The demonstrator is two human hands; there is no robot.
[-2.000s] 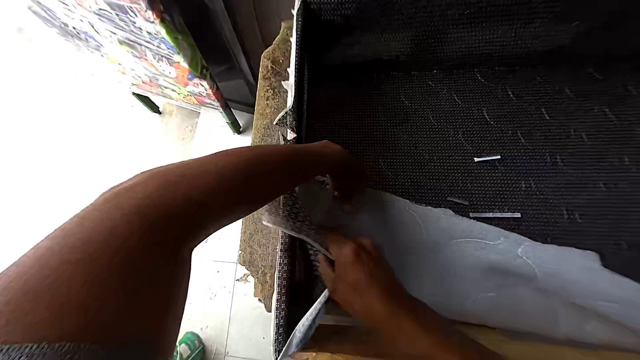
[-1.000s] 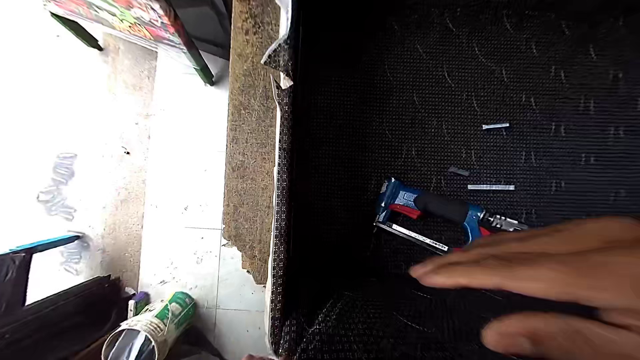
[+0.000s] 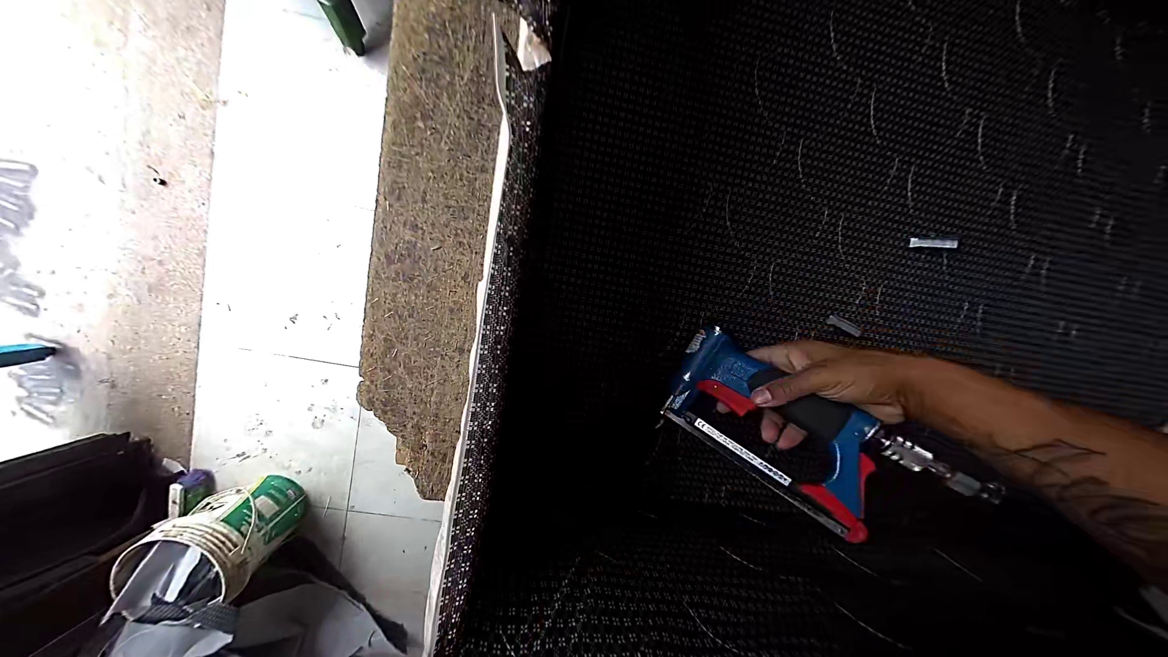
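Observation:
My right hand (image 3: pixel 821 379) is closed around the black grip of a blue and red pneumatic staple gun (image 3: pixel 776 429), its nose toward the upper left and a metal air fitting at its rear. The tool is over black woven fabric (image 3: pixel 639 182) with scattered light threads. Above my wrist, a short strip of staples (image 3: pixel 933 243) and a smaller strip piece (image 3: pixel 844 325) lie on the fabric. My left hand is out of view.
A worn fibre board (image 3: pixel 429 228) runs along the fabric's left edge, which has a torn pale border. On the tiled floor at lower left, a plastic bucket (image 3: pixel 228 561) lies tipped with grey scraps in it. Dark furniture parts (image 3: pixel 73 520) are beside it.
My right hand, over the fabric near the staple gun one second ago, now grips it. The grey-white sheet both hands held two seconds ago is out of sight, and my left hand has left the view.

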